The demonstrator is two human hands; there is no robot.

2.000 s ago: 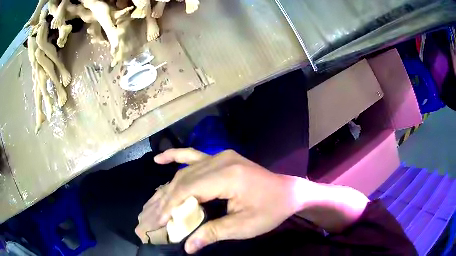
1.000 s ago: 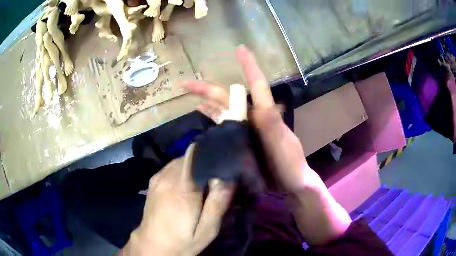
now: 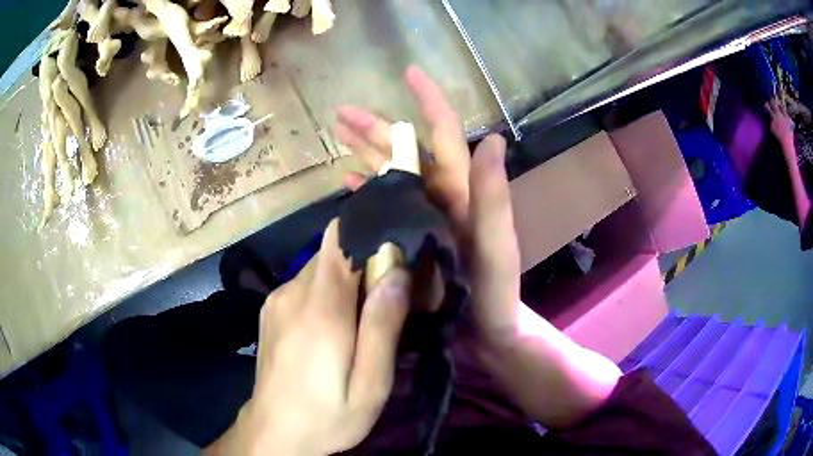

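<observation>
A beige lower body (image 3: 404, 148) with a black ragged skirt piece (image 3: 392, 216) around it is held over my lap, its pale waist block pointing up and away. My left hand (image 3: 325, 343) grips it from below, thumb on the beige part under the jagged black edge. My right hand (image 3: 481, 232) is beside it on the right, fingers spread and extended, its palm side against or very near the black piece; whether it grips is hidden. A strip of black hangs down between my wrists.
A glue dish (image 3: 223, 139) lies on a stained cardboard pad (image 3: 283, 151) with a thin stick across it. Behind is a heap of beige legs (image 3: 183, 44). An open carton (image 3: 615, 294), a ribbed purple crate (image 3: 713, 374) and another person's arm (image 3: 789, 151) are at the right.
The lower body has come up from low over my lap, waist block now showing above the black piece. My left hand now shows gripping it; my right hand has moved from over it to its right side.
</observation>
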